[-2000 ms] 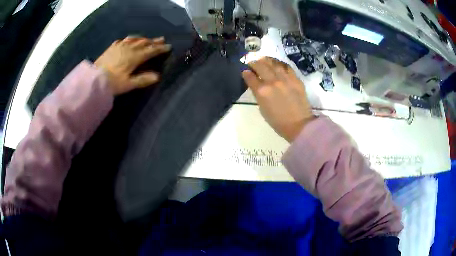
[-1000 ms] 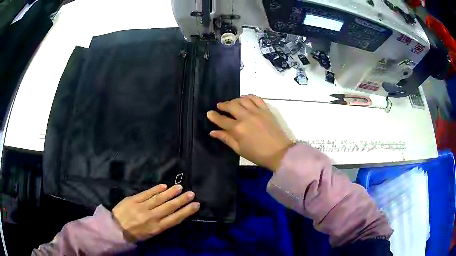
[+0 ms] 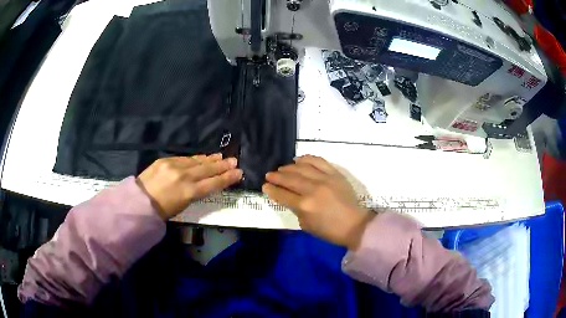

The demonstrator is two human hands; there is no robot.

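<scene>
A black bag panel lies flat on the white table, its upper part under the head of the sewing machine. A dark zipper runs lengthwise along it, with a small metal zipper puller near the lower end. The presser foot is over the panel beside the zipper. My left hand lies flat on the panel's lower edge, just below the puller, fingers together. My right hand rests its fingertips on the panel's lower right corner. Neither hand visibly grips the cloth.
Loose woven labels lie on the machine bed under the control panel. Thread snips lie right of my right hand. A ruler scale runs along the front edge. A blue bin with white sheets stands at the lower right.
The panel has been turned and laid flat, then moved away from me, so its lower edge is now on the table. My left hand moved up with it; my right hand moved down to its corner.
</scene>
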